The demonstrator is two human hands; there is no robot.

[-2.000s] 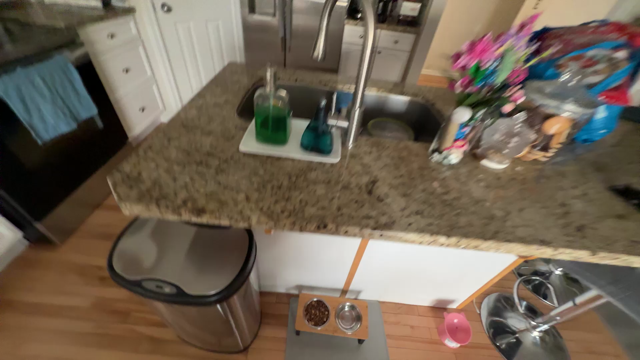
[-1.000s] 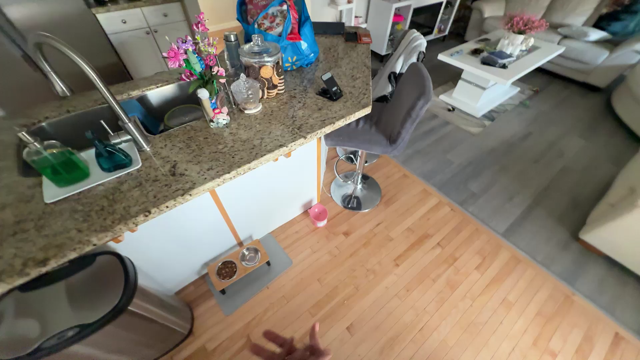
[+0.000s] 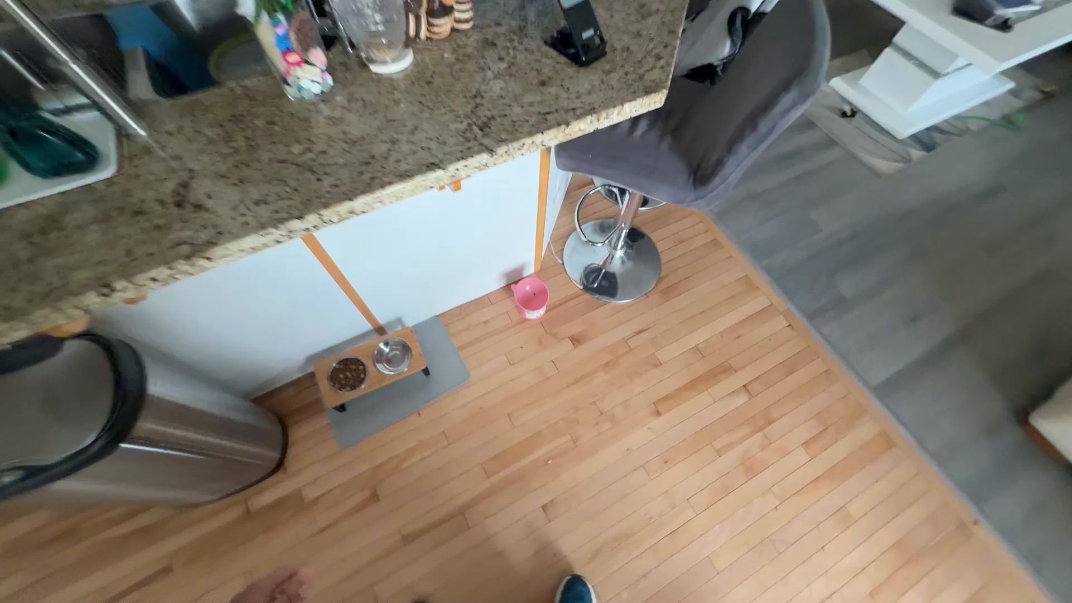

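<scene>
Part of my left hand (image 3: 272, 586) shows, blurred, at the bottom edge left of centre, over the wooden floor. Its fingers are too cut off and smeared to tell whether they are apart. Nothing is plainly seen in it. My right hand is out of view. Further up stands a raised wooden pet feeder (image 3: 364, 367) on a grey mat (image 3: 444, 368). One steel bowl (image 3: 347, 374) holds brown kibble; the other (image 3: 393, 356) looks shiny inside. A pink bowl (image 3: 531, 297) sits on the floor near the white panel of the counter. The toe of a dark shoe (image 3: 576, 590) shows at the bottom.
A steel trash can (image 3: 193, 435) stands at left beneath the granite countertop (image 3: 335, 151). On the counter are a phone stand (image 3: 579, 35), a glass jar (image 3: 381, 33) and a soap tray (image 3: 105, 159) by the sink. A grey bar stool (image 3: 670, 142) and a white table (image 3: 930, 75) are at right.
The view has swung right and down, from the sink to the floor beside the counter. My left hand, absent two seconds ago, showed with spread fingers one second ago and now shows only partly.
</scene>
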